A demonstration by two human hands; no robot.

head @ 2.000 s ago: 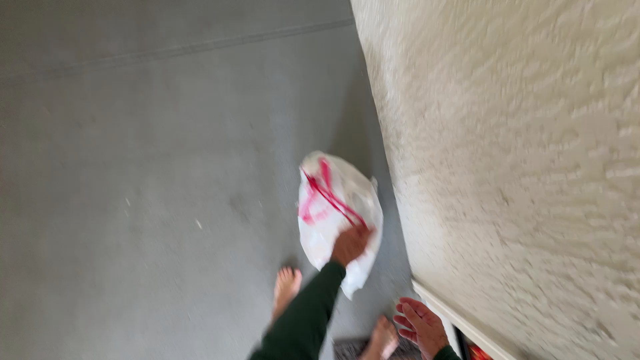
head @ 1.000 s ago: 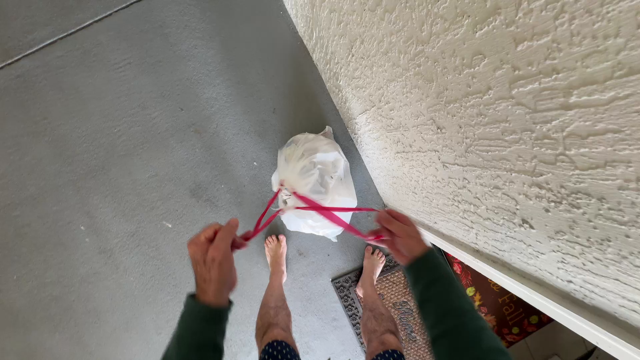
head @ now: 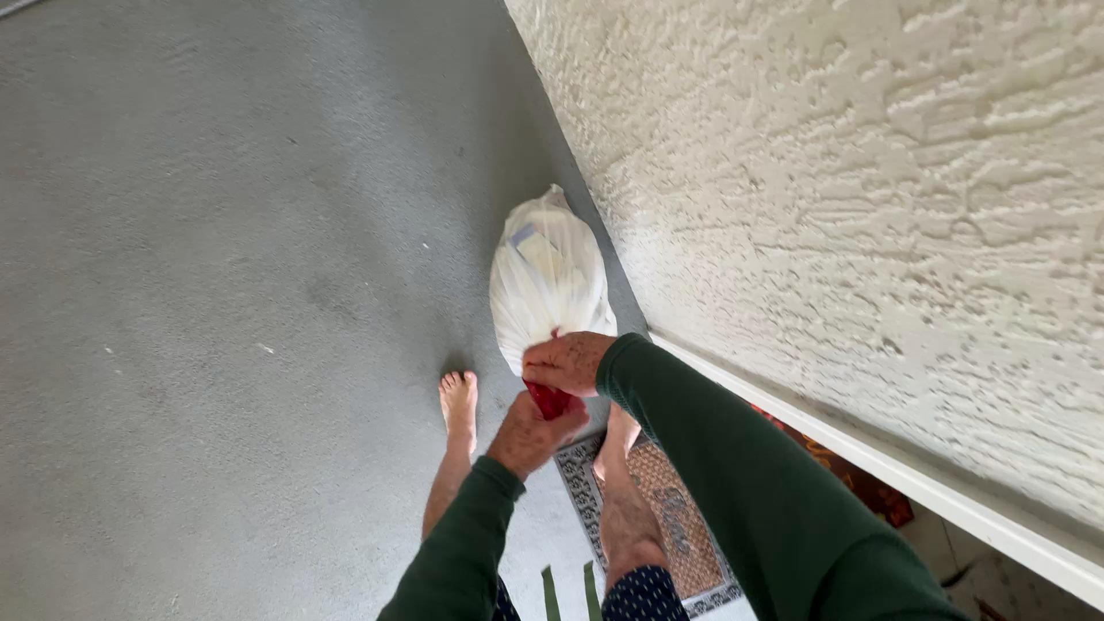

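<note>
A full white plastic trash bag (head: 552, 267) stands on the grey floor beside the wall, its top gathered toward me. Red drawstrings (head: 548, 398) are bunched between my two hands at the bag's near end. My left hand (head: 533, 433), nearer my body, grips the red drawstrings with bent fingers. Against the bag's gathered neck, my right hand (head: 569, 362) is closed on the drawstrings too, its fingertips partly hidden.
A rough cream stucco wall (head: 828, 172) rises at the right, with a white door frame edge (head: 845, 457) below. A brown and grey doormat (head: 681, 526) lies under my right foot (head: 619, 431). My bare left foot (head: 459, 405) is on the concrete floor (head: 259, 345).
One second ago my hands were wide apart, pulling the drawstrings sideways. Now they are close together at the bag's neck, and the drawstrings are bunched between them.
</note>
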